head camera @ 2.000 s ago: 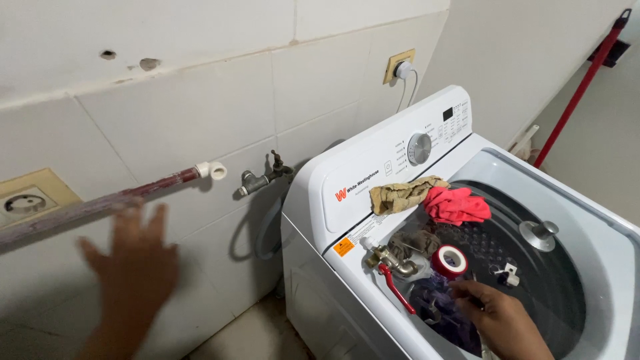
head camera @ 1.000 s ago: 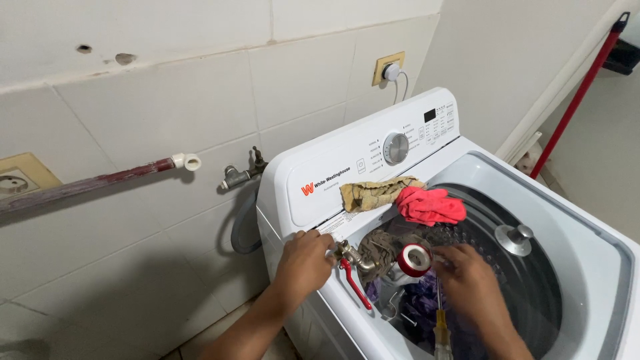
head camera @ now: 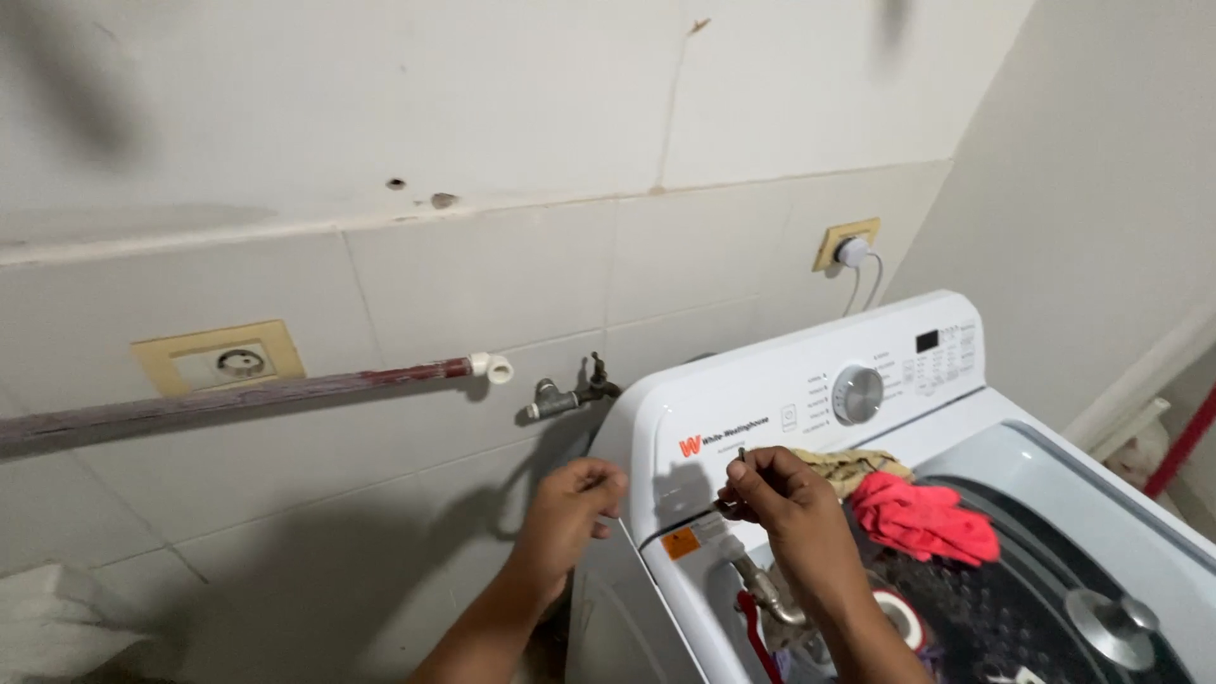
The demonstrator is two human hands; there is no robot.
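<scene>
My right hand [head camera: 784, 494] pinches a small dark piece, perhaps metal, above the near corner of the washing machine [head camera: 665, 408]. To its left, my left hand [head camera: 575, 508] has thumb and fingers curled close together, and whether anything is between them cannot be told. Below my right wrist, a metal valve with a red lever [head camera: 755, 636] lies on the machine beside a white roll with a red rim [head camera: 898, 617]. A red cloth or glove [head camera: 921, 518] and a beige cloth [head camera: 850, 468] rest at the tub's edge.
A wall tap [head camera: 570, 394] sticks out behind the machine. Left of it, a dark red pipe with a white elbow fitting [head camera: 491, 368] runs past a socket [head camera: 237, 361]. A plug [head camera: 852, 252] sits in another socket. A metal agitator cap [head camera: 1111, 627] is in the tub.
My right hand has risen from beside the roll to over the machine's near corner. My left hand has come off the machine's corner and is now beside its left side. The view has shifted.
</scene>
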